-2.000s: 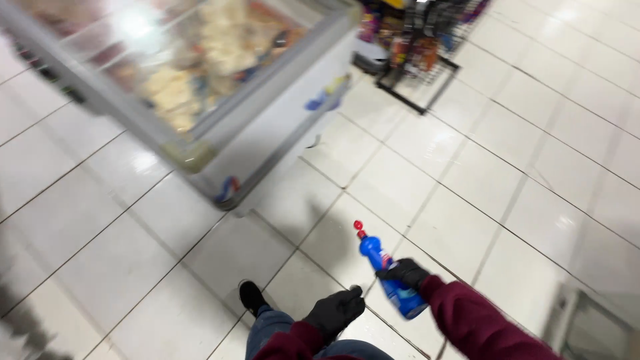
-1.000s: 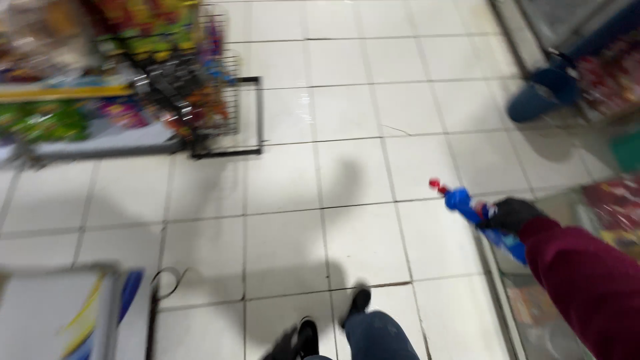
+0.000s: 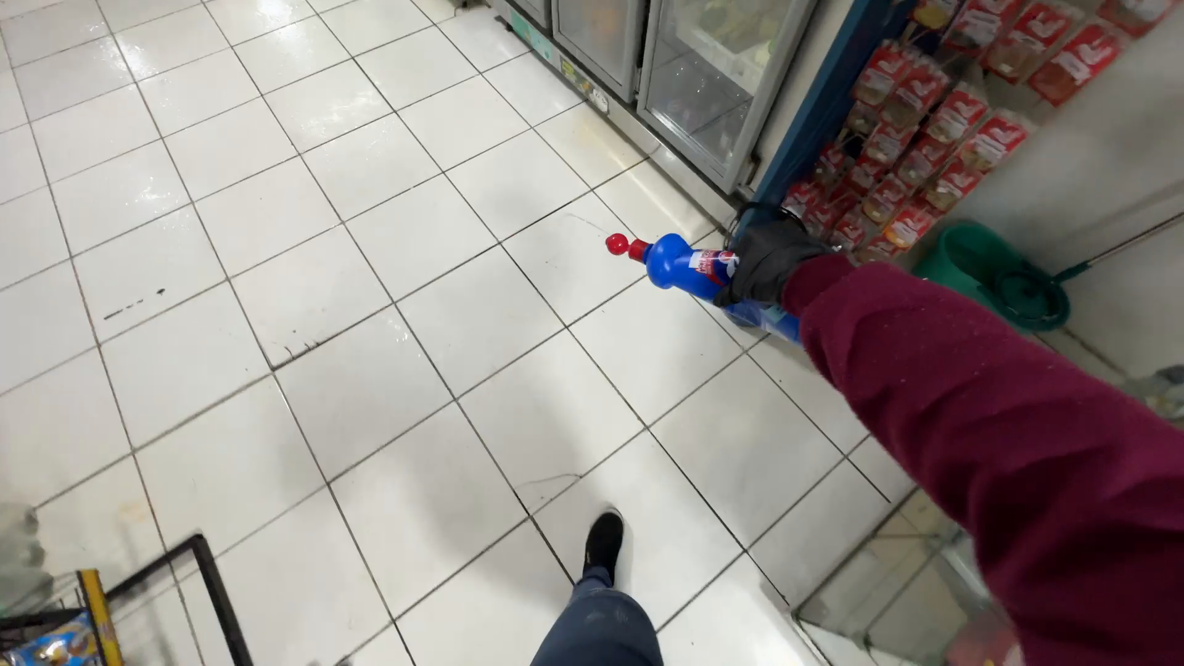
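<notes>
My right hand (image 3: 770, 259), in a black glove below a maroon sleeve, grips a blue plastic squeeze bottle (image 3: 671, 263) held out over the white tiled floor. The bottle lies nearly level, its red nozzle and open flip cap (image 3: 617, 244) pointing left. A printed label shows near its neck, and the hand covers part of its body. A thin line of liquid or a hair seems to show beside the cap; I cannot tell which. My left hand is out of view.
Glass-door refrigerators (image 3: 708, 79) stand at the top. Right of them hang red packets (image 3: 994, 139) above a green mop bucket (image 3: 962, 273). A glass case (image 3: 888, 564) is at the lower right. A black metal rack frame (image 3: 217, 592) juts in at the lower left. My shoe (image 3: 604, 546) is on the tiles.
The view has swung away from the chest freezer and snack shelf toward the refrigerators. My left hand, seen two seconds ago, has left the view. The bottle stays in my right hand.
</notes>
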